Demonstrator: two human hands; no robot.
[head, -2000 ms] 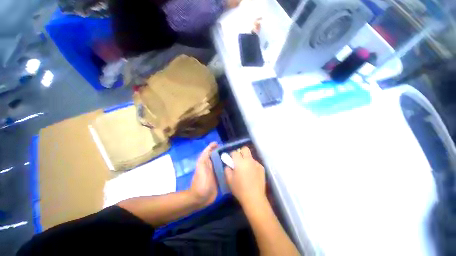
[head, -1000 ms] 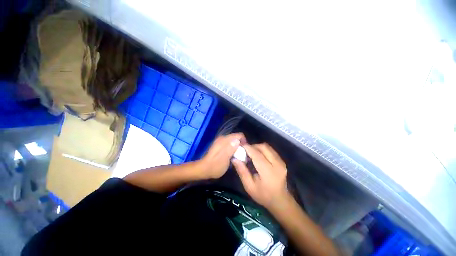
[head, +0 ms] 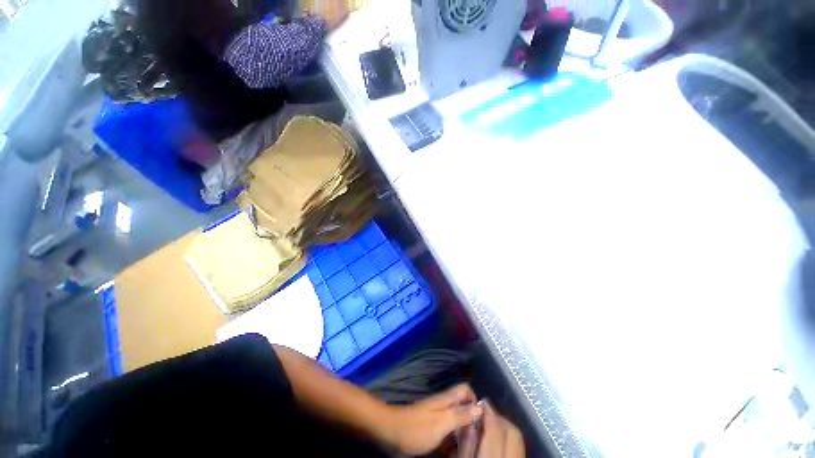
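My left hand (head: pixel 436 422) is low in the picture, over my lap beside the table's front edge. My right hand (head: pixel 497 436) is against it and partly cut off by the bottom rim. The fingertips of both hands meet. A tiny whitish spot (head: pixel 481 405) shows between them; whether it is a held item or a fingernail cannot be told. Anything else inside the fingers is hidden.
A white table (head: pixel 608 241) with a ruler edge lies to the right. At left are a blue crate (head: pixel 380 300), a white curved sheet (head: pixel 290 318) and brown stacked pieces (head: pixel 299 174). Another person's checked sleeve (head: pixel 277 54) is at the top.
The view has swung left and up, so both hands sit lower in the picture. The white item clearly seen between my fingertips one second ago is now hardly visible, if at all.
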